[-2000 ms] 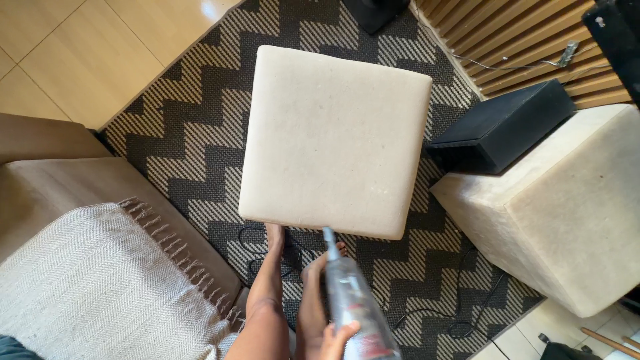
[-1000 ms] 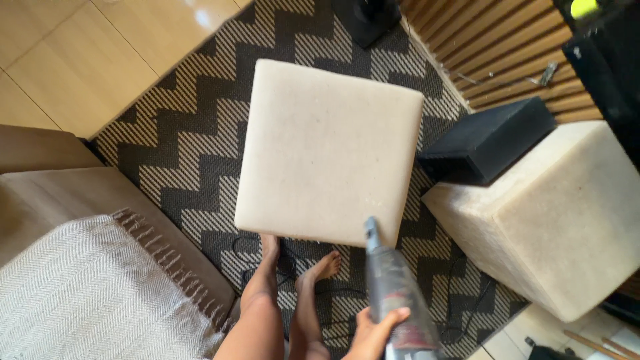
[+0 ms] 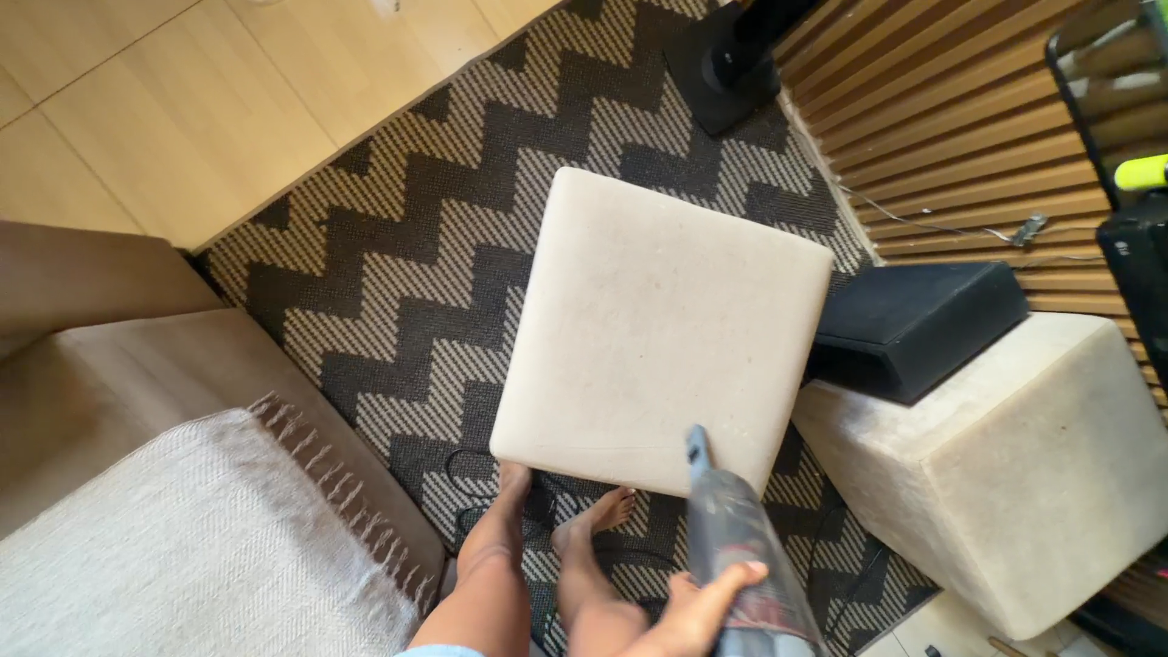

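A handheld vacuum cleaner [image 3: 753, 566] with a clear dust container and a narrow grey nozzle enters from the bottom. My left hand [image 3: 707, 607] is on its left side, the thumb laid over the body and the other fingers mostly hidden. The nozzle tip is at the top of a square cream upholstered ottoman [image 3: 662, 319], close to its near edge; whether it presses on the fabric I cannot tell. My right hand is out of view. My bare feet and legs show at the ottoman's near side.
A zigzag-patterned rug [image 3: 365, 274] lies beneath the ottoman. On the left is a brown sofa [image 3: 182, 356] with a fringed woven throw [image 3: 201, 538]. At right, a black box-shaped object [image 3: 922, 319] rests on another cream ottoman [image 3: 1022, 465]. A black stand base [image 3: 730, 73] and slatted wood panel stand beyond; cables cross the rug.
The vacuum's nozzle has gone from the ottoman's near edge onto its top surface, towards the right corner. My left hand stays on the vacuum. The view has shifted and turned somewhat.
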